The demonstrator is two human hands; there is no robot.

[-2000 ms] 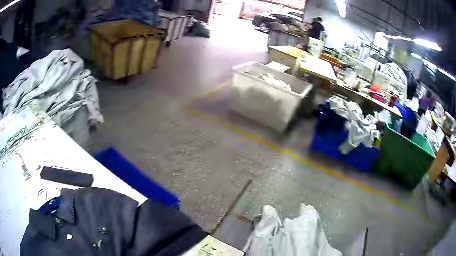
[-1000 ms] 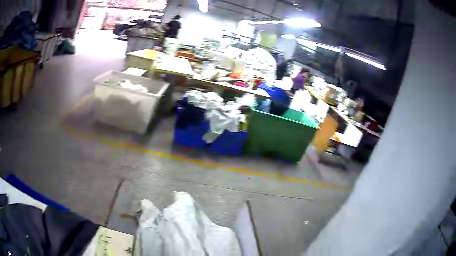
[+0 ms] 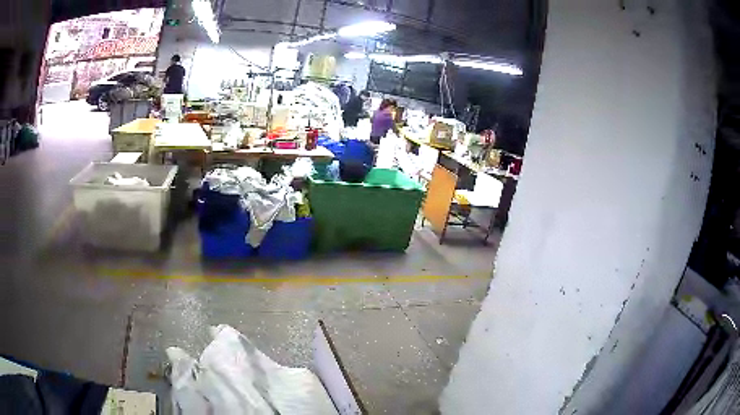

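Neither of my hands is in the picture. The dark denim shirt (image 3: 50, 397) shows only as a cut-off strip at the bottom left corner, lying on the table. A pale yellowish paper (image 3: 130, 402) with faint marks lies beside it at the table's end. A heap of whitish cloth (image 3: 235, 377) stands nearest in front of me at the bottom, cut off by the lower edge. An upright white board (image 3: 337, 373) with a dark edge is just right of it.
A thick white pillar (image 3: 584, 203) fills the right side. Across the floor stand a white bin (image 3: 122, 212), a blue bin (image 3: 255, 237) with cloth over its rim and a green bin (image 3: 369, 212). Behind them are work tables and a person in purple (image 3: 382, 120); another person in dark clothes (image 3: 174, 76) is further left.
The view has swung right and levelled. The shirt and table have slid off to the lower left, the bins have shifted left, and the pillar has come into view at the right.
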